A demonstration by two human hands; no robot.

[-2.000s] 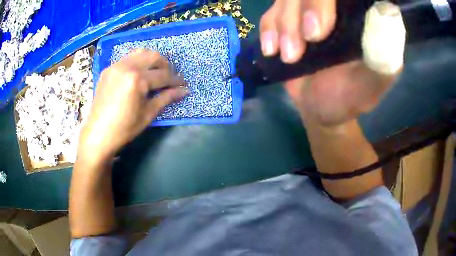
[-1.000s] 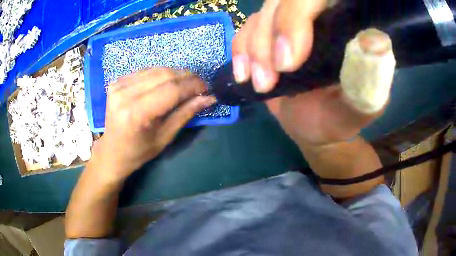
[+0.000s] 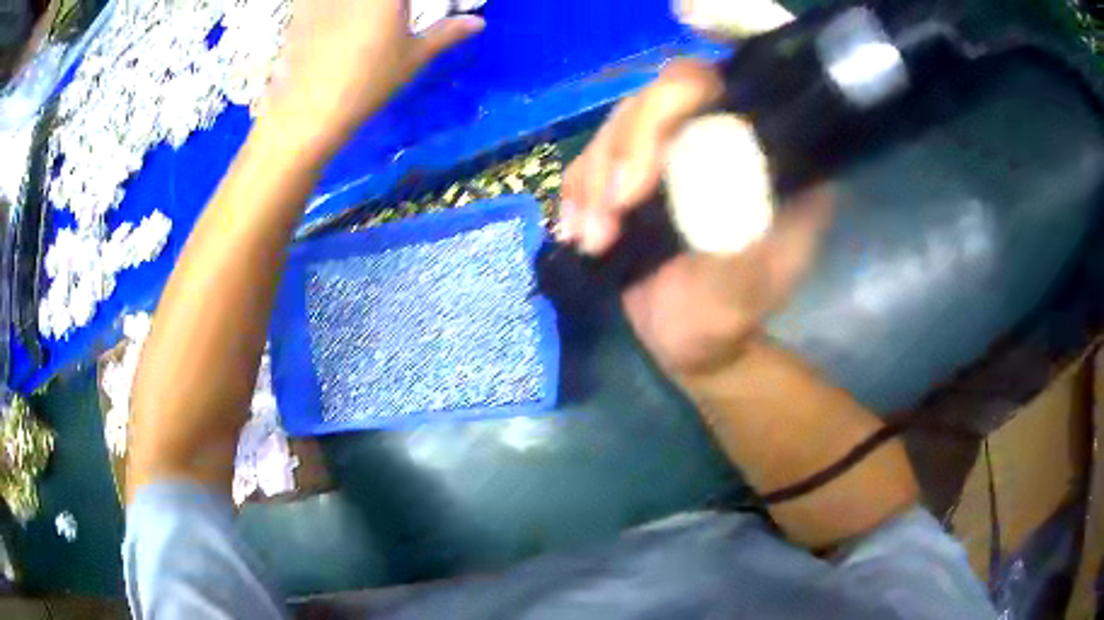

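Observation:
My right hand [image 3: 690,230] is wrapped around the black electric screwdriver [image 3: 787,121], its dark nose pointing left to the right rim of the screw tray. A cream finger wrap [image 3: 719,182] shows on this hand. My left hand [image 3: 345,55] is over the deep-blue surface, partly cut off by the top edge. A small white piece [image 3: 433,12] shows by its fingers; whether it is held is unclear. The light-blue screw tray [image 3: 418,424] holds a mass of tiny silvery screws [image 3: 424,327].
White parts [image 3: 145,97] lie spread on the deep-blue sheet-covered tray [image 3: 545,61]. Brass bits [image 3: 484,182] lie behind the screw tray. A cardboard box of white parts [image 3: 264,454] is partly hidden by my left forearm. A black cord [image 3: 835,466] crosses my right wrist. Cartons [image 3: 1023,472] stand lower right.
My left hand has moved from the screwdriver nose up and away over the deep-blue surface. The view has shifted, so the tray sits lower. My right hand still grips the screwdriver.

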